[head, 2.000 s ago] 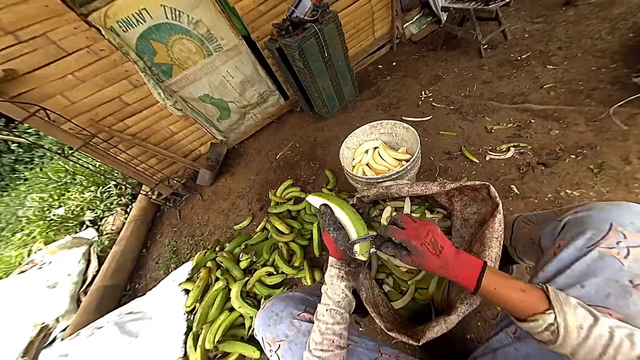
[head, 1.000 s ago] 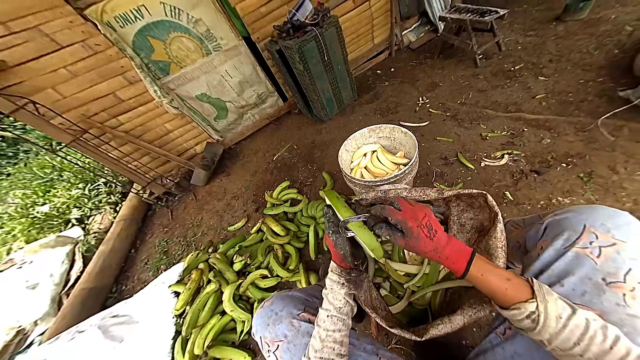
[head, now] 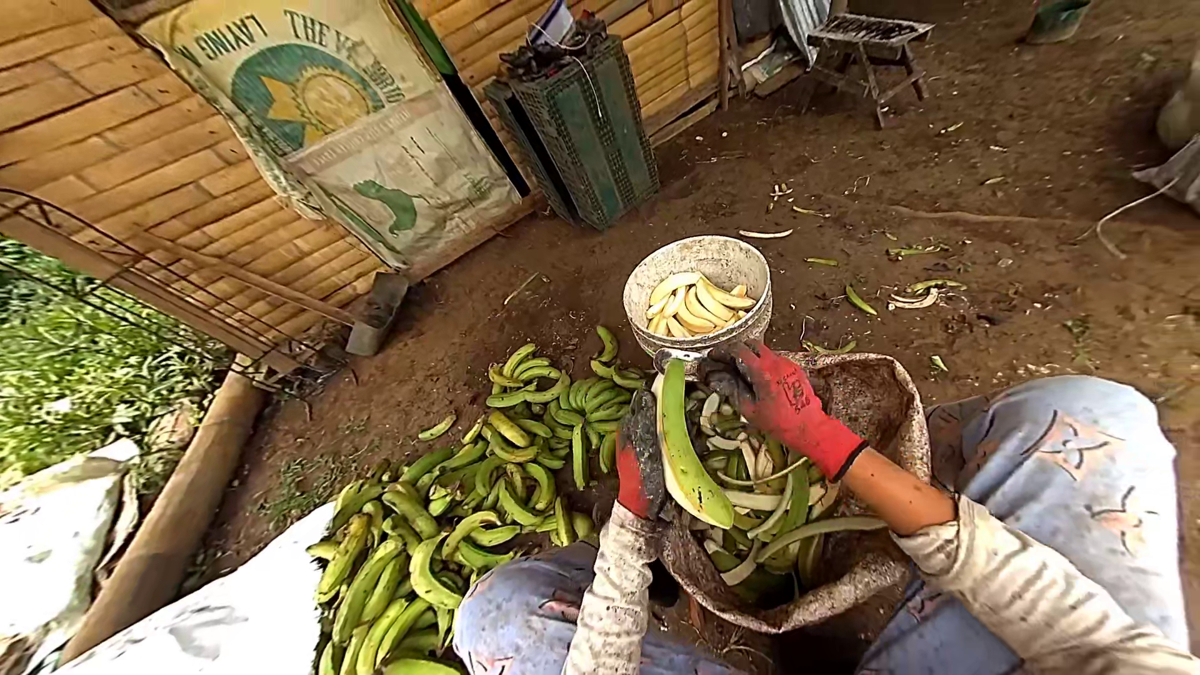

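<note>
My left hand [head: 641, 459], in a red and black glove, holds a partly peeled green plantain [head: 692, 455] whose pale flesh shows along its left side. At the plantain's top end, my gloved right hand [head: 773, 394] grips a small metal peeling tool [head: 677, 356], mostly covered by the fingers. Below both hands an open woven sack [head: 867, 394] holds green and pale peels [head: 797, 506]. Just beyond them stands a dirty white bucket [head: 698, 253] with peeled plantains [head: 698, 305] in it. A heap of unpeeled green plantains [head: 450, 544] lies on the ground at the left.
My knees flank the sack. A green plastic crate [head: 600, 131] stands against the bamboo wall [head: 84, 103], beside a hanging printed sack [head: 375, 141]. A small wooden stool [head: 877, 33] is farther back. Scattered peels [head: 914, 300] lie on the dirt. A log [head: 178, 506] runs along the left.
Both hands have kept hold of the plantain and tool. The plantain has turned and now stands nearly upright, with more of its pale flesh showing at the left than one second ago.
</note>
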